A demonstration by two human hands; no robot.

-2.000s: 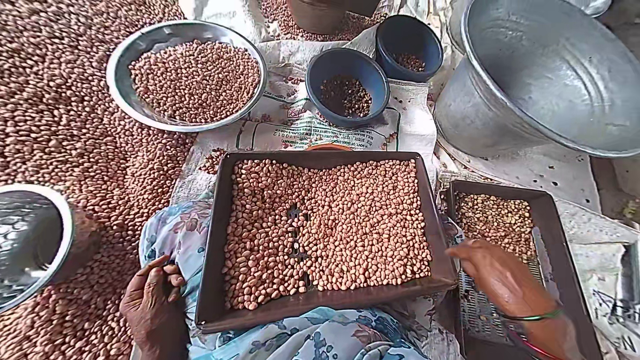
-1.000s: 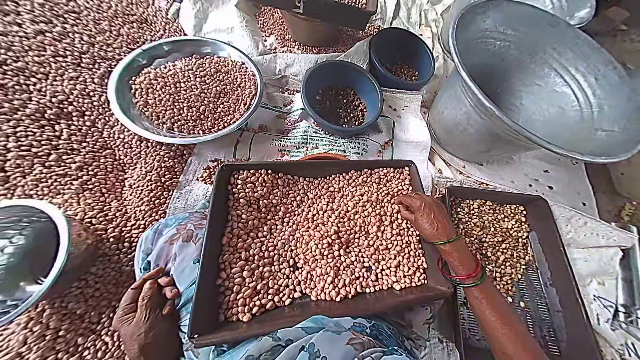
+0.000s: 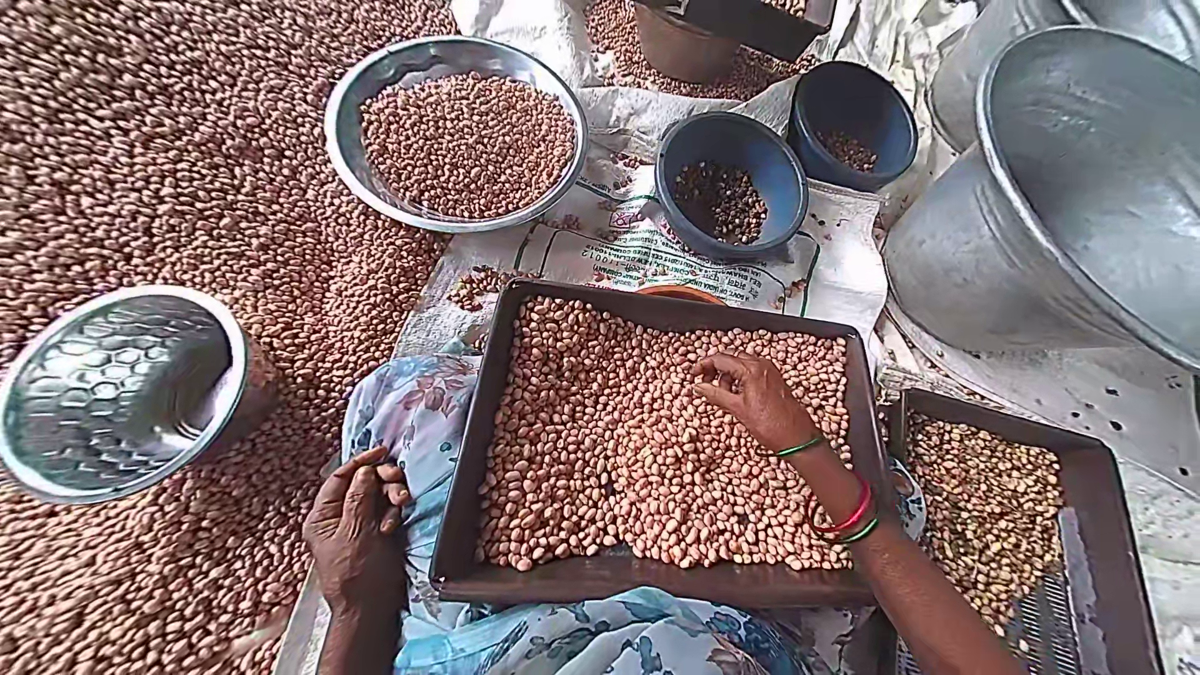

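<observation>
A dark rectangular tray (image 3: 656, 586) full of shelled, pinkish nuts or beans (image 3: 675, 450) rests at my lap. Over its right half is my right hand (image 3: 745, 394), fingers curled just above the nuts; whether a nut is pinched between them I cannot tell. Green and red bangles circle that wrist. My left hand (image 3: 361, 516) lies on the flowered cloth left of the tray, loosely curled, with a few nuts at its fingers. A second dark tray (image 3: 1116, 534) at the right holds smaller yellowish-brown pieces (image 3: 984, 506) over a slotted base.
A steel basin of nuts (image 3: 469, 150) stands at the upper left, a tilted steel bowl (image 3: 122, 394) on the large nut heap (image 3: 187, 169). Two blue bowls (image 3: 731, 187) with dark pieces sit on a printed sack (image 3: 609, 253). Large metal tubs (image 3: 1012, 253) stand at the right.
My right hand has moved left from over the right tray, across the shared edge, to above the nuts in the lap tray. The dark gap among those nuts is largely covered. My left hand stays put.
</observation>
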